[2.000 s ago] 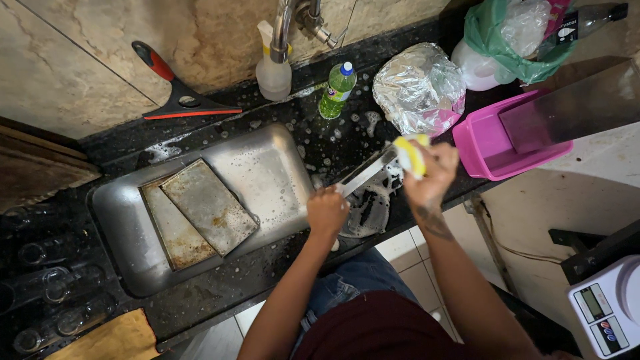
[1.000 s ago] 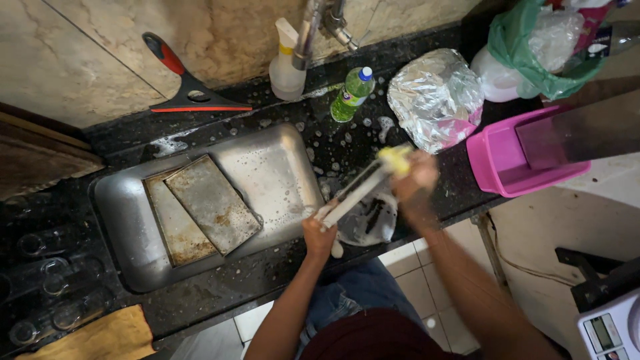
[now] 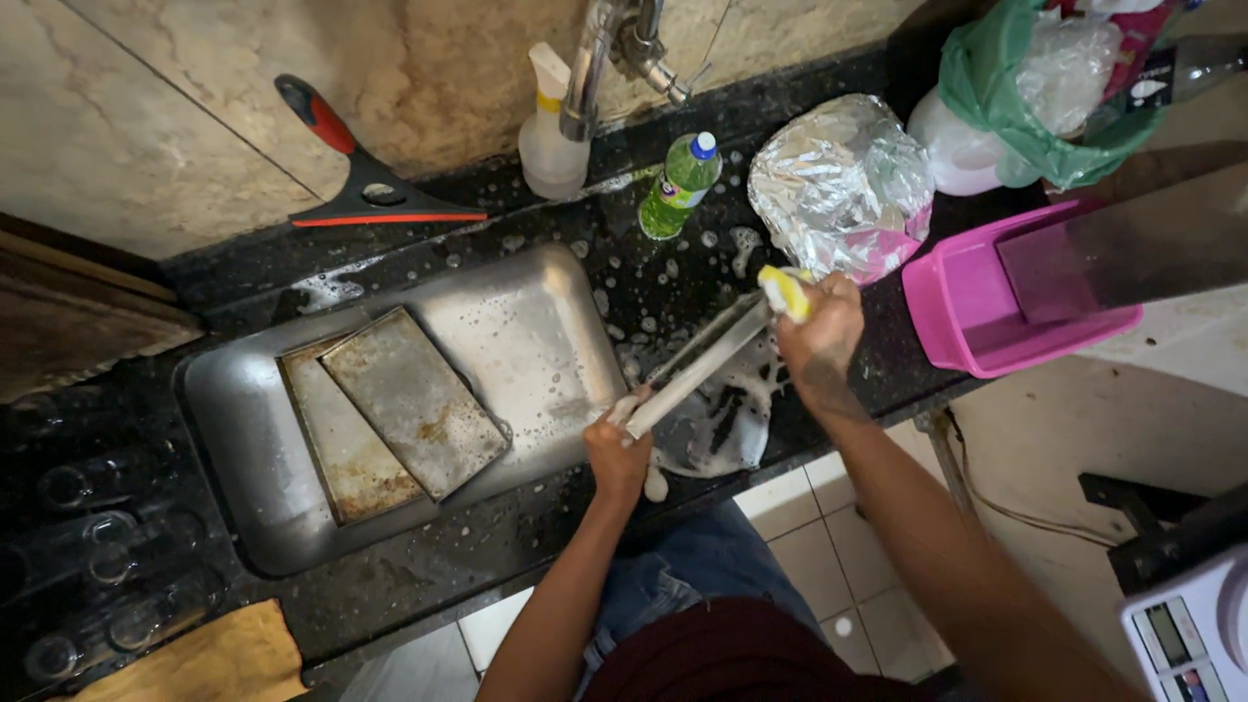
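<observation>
My left hand (image 3: 621, 450) grips the near end of a metal tray (image 3: 697, 375), which is tilted on its edge over the soapy black counter. My right hand (image 3: 824, 327) holds a yellow and white sponge (image 3: 786, 294) against the tray's far end. White suds (image 3: 746, 434) lie on the counter beneath it. In the steel sink (image 3: 546, 292), left of my hands, two stained metal trays (image 3: 414, 400) overlap. A green bottle of dish soap (image 3: 680, 185) with a blue and white cap stands behind the tray.
Along the back are a squeegee (image 3: 375, 190), a spray bottle (image 3: 554, 136), a faucet (image 3: 590, 73) and a foil-covered item (image 3: 838, 185). A pink plastic tub (image 3: 985, 336) and a green bag (image 3: 990, 93) are right. Glasses (image 3: 107, 546) and a yellow cloth (image 3: 210, 658) lie left; a kitchen scale (image 3: 1185, 624) sits lower right.
The sponge in my right hand has moved about the tray's far end, while my left hand has kept its hold. The two trays in the sink have stayed put.
</observation>
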